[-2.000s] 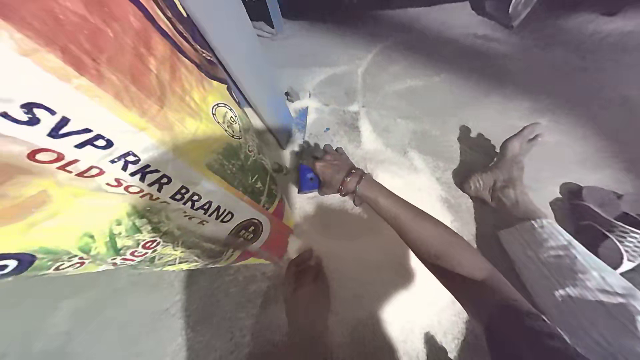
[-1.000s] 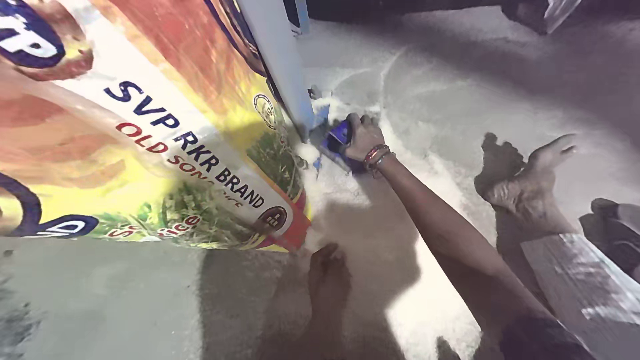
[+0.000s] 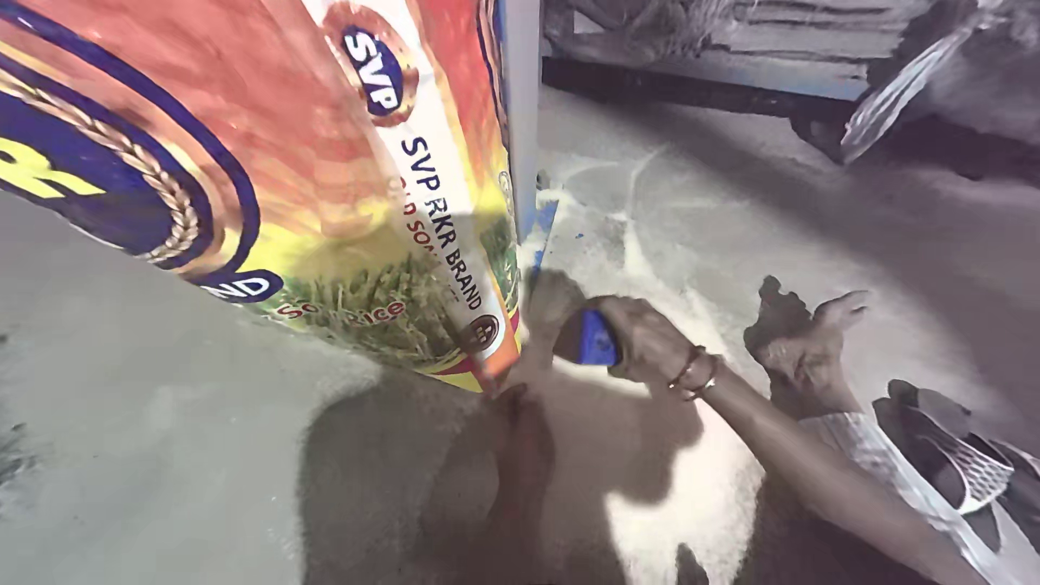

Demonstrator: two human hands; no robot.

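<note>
My right hand (image 3: 650, 335), with bracelets at its wrist, is closed around a small blue object (image 3: 597, 338) low over the floor. Pale powdery or grainy material (image 3: 707, 487) lies spread beneath and beside it. To the left stands a large printed rice bag (image 3: 325, 203), its lower corner near the blue object. My left hand (image 3: 513, 402) seems to be the dark shape in shadow at that corner. It touches or nearly touches the bag, but its fingers do not show clearly.
A bare foot (image 3: 800, 357) below a light trouser cuff and a sandal (image 3: 963, 463) are at the right. A light-coloured post (image 3: 524, 122) rises behind the bag, with a blue patch (image 3: 546, 223) at its foot. A low dark-edged platform (image 3: 699, 88) spans the back.
My right hand, with the blue object, has moved from beside the blue patch at the post's foot back towards me since one second ago. The view has shifted, showing more of the bag.
</note>
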